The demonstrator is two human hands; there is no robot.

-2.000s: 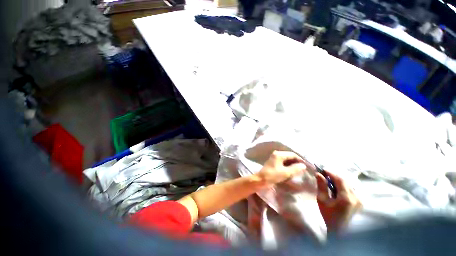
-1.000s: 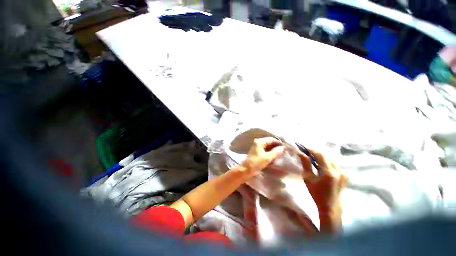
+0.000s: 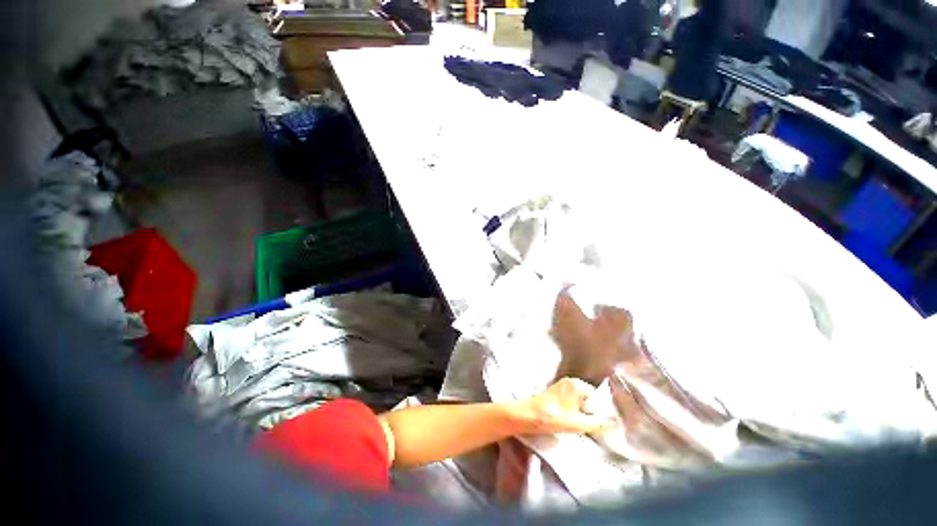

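A pale grey-beige garment [image 3: 678,411] lies over the near edge of the white table and hangs down towards my lap. Its pinkish-beige inside shows in an opening above my hand. My left hand [image 3: 567,407] pinches a fold of the garment near the bottom centre. A small dark label or tape [image 3: 492,223] shows at the garment's far left edge. My right hand is not in view, and no snips can be seen.
Pale garments [image 3: 339,344] fill a blue-rimmed bin at the lower left. A green crate [image 3: 329,252] and a red crate [image 3: 154,288] stand beyond it. Dark garments [image 3: 506,80] lie at the far end of the white table [image 3: 401,164]. More tables stand behind.
My right hand, earlier holding dark-handled snips beside my left hand, has gone out of view. My left hand sits lower on the garment, and the inside shows more. The camera view has shifted.
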